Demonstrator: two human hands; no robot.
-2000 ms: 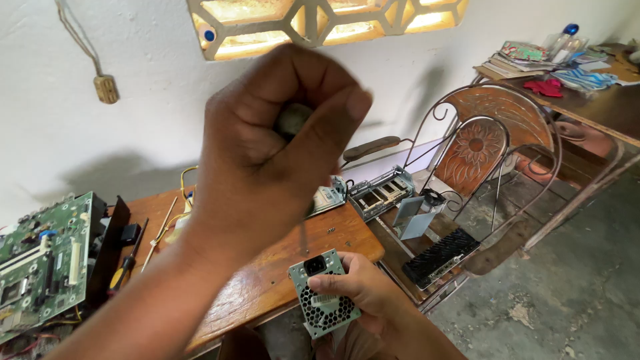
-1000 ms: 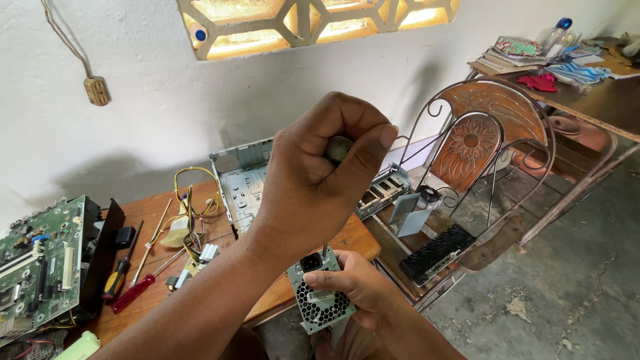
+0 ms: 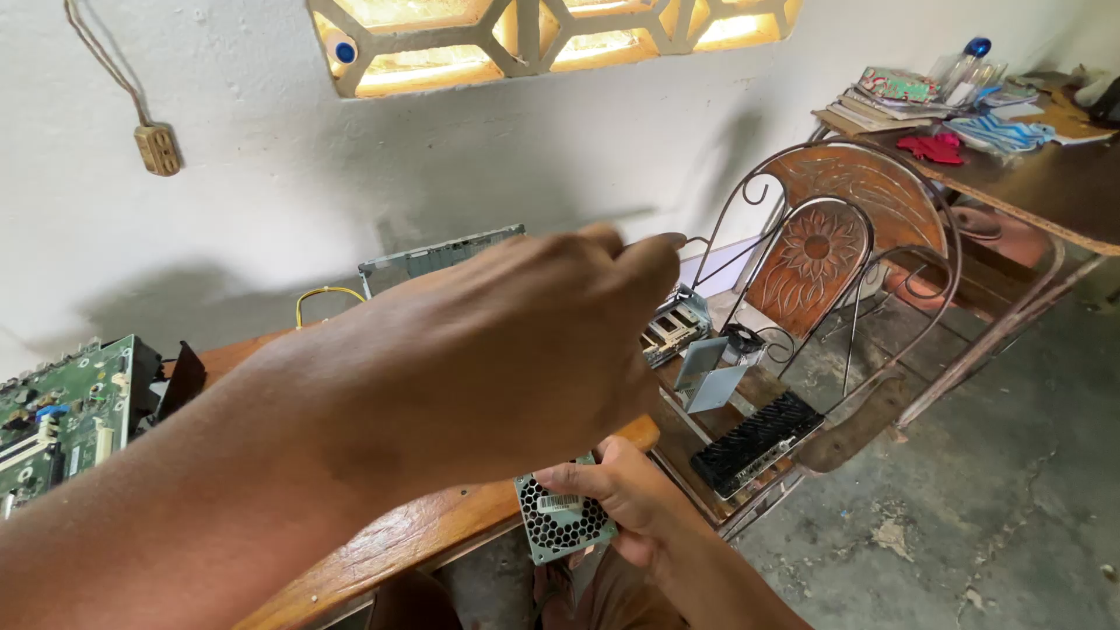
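My right hand [image 3: 647,490] grips a power supply unit [image 3: 569,529] with a perforated metal face and a label, low in the middle of the view. Its thumb lies across the top of that face. My left hand [image 3: 542,341] is raised in front, above the unit, its back to the camera and its fingers curled. Whatever is inside its grip is hidden, and so is the unit's upper end. The forearm crosses over the wooden table [image 3: 402,542]. A green motherboard [image 3: 70,424] sits at the left.
Behind my left arm stand a metal computer case [image 3: 437,255] and a yellow cable [image 3: 328,291]. A metal-framed chair [image 3: 818,254] at the right bears a metal drive cage [image 3: 678,324], a small fan [image 3: 742,339] and a black slotted part [image 3: 757,442]. Another table [image 3: 1024,184] holds papers.
My left hand has turned over, with its back now toward the camera. Its forearm covers the screwdrivers and most of the wires seen one second ago. My right hand still holds the power supply unit.
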